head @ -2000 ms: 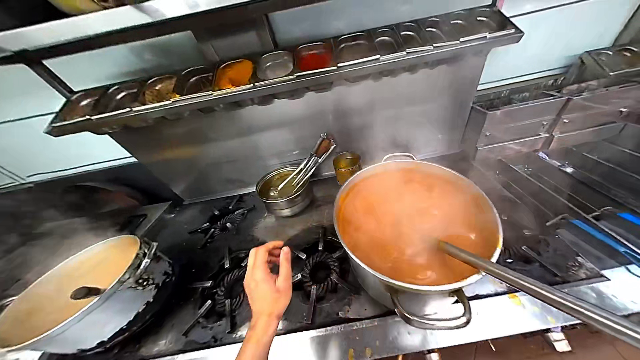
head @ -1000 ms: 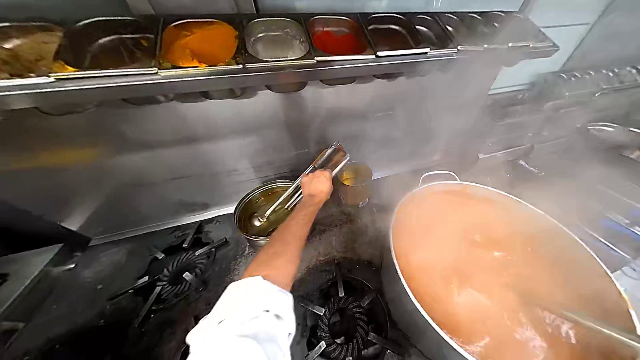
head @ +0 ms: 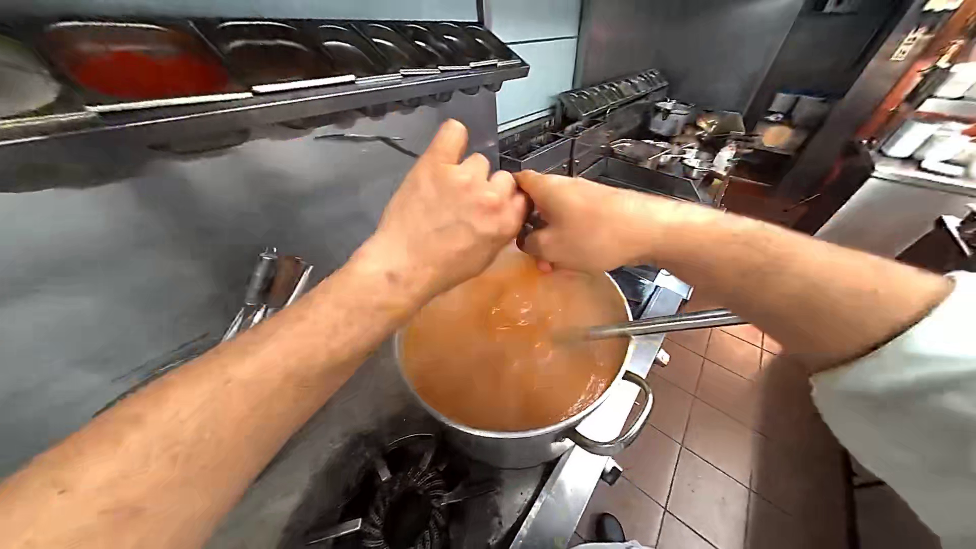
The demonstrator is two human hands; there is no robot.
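My left hand is raised over the far part of a large metal pot, its fingers curled and its thumb pointing up. Against its fingertips is my right hand, also curled. A small dark patch shows between the two; whether it is an object or shadow I cannot tell. Orange-brown sauce fills much of the pot and steams. A long metal rod-like handle leans out of the sauce over the right rim, untouched by the hands. Tongs and other utensil handles stand at the left, behind my left forearm.
A black gas burner is at the near left of the pot. The pot's loop handle projects over the stove's metal edge. A rail of metal spice containers runs above. Tiled floor lies to the right.
A second earlier, one hand was at the utensils in the small pot on the stove; now both hands are together above the large pot. The view has swung to the right.
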